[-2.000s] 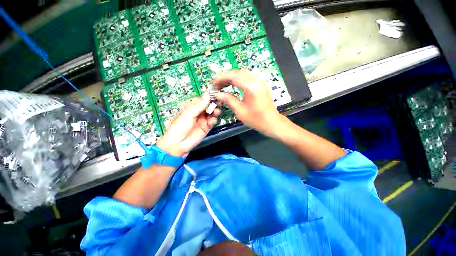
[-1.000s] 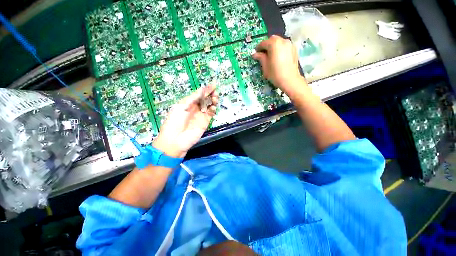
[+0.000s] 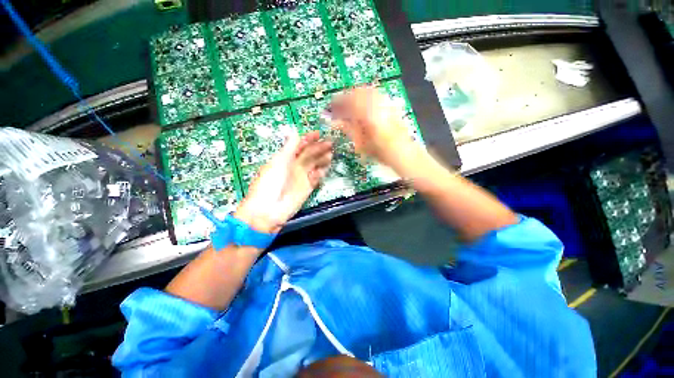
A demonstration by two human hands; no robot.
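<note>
Green circuit boards [image 3: 196,151] crowded with small parts lie in two rows on a black pad [image 3: 432,92]. My left hand [image 3: 287,181] is palm up over the near row, fingers loosely curled; whether small parts lie in it cannot be made out. My right hand [image 3: 366,122] is blurred, over the near row just right of my left hand; its fingertips point left, and whether it holds a part cannot be told. A large clear plastic bag [image 3: 70,214] full of silver-grey parts is at the left.
A smaller clear bag [image 3: 462,85] and a white crumpled item [image 3: 573,72] lie beyond the pad at the right. A metal rail [image 3: 547,133] runs along the bench's near edge. More boards [image 3: 624,214] stand at the far right. A blue cord [image 3: 92,114] reaches my left wrist.
My right hand has moved left from the right-hand board to near my left hand. The grey piece seen earlier at my left fingers no longer shows clearly. The view has shifted slightly.
</note>
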